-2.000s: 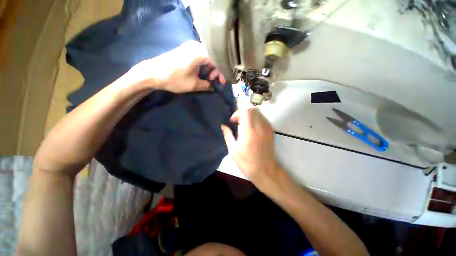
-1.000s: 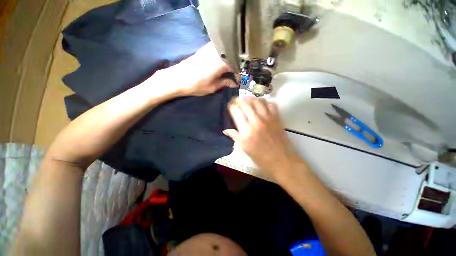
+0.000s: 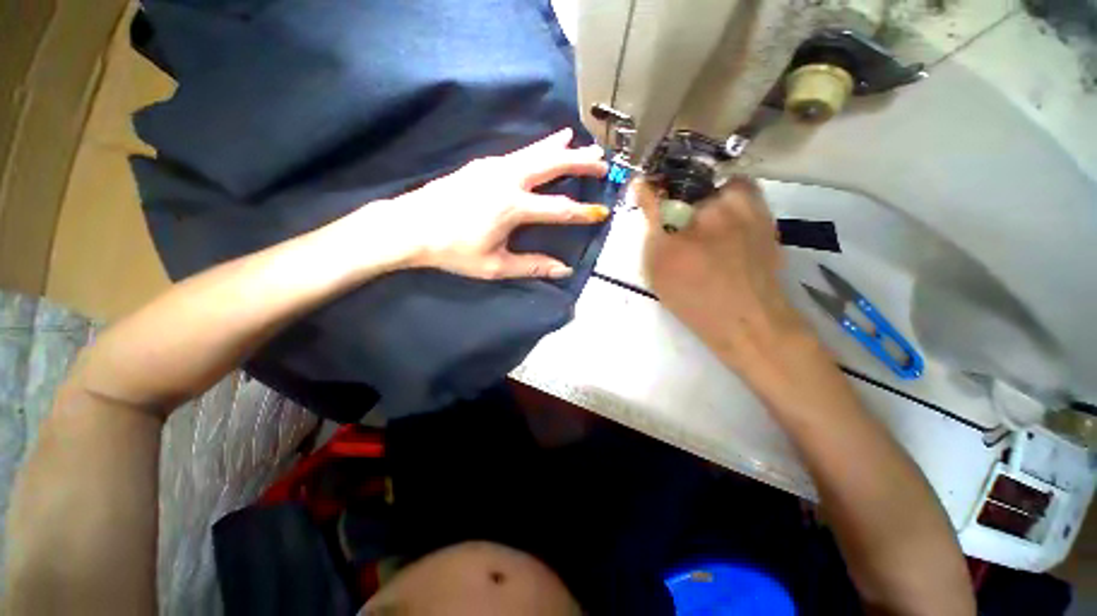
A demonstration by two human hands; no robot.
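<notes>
A dark navy fabric panel (image 3: 397,319) lies spread left of the needle, its right edge at the presser foot (image 3: 618,172) with its bright blue bit. My left hand (image 3: 511,217) rests on the panel with its fingers spread, fingertips near the right edge. My right hand (image 3: 712,259) is just right of the needle area, off the panel. Its fingertips are partly hidden behind the machine's metal parts and pale knob (image 3: 676,215), so I cannot tell whether they hold anything.
Blue-handled snips (image 3: 872,325) lie on the white machine bed (image 3: 626,349), right of my right hand. A small black scrap (image 3: 812,234) lies above them. The machine arm (image 3: 938,132) spans the upper right. Cardboard (image 3: 90,229) and silver quilted sheeting (image 3: 229,451) are at the left.
My left hand has opened out flat on the panel. My right hand has left the panel's edge and moved right, behind the knob. The panel lies flatter along the needle.
</notes>
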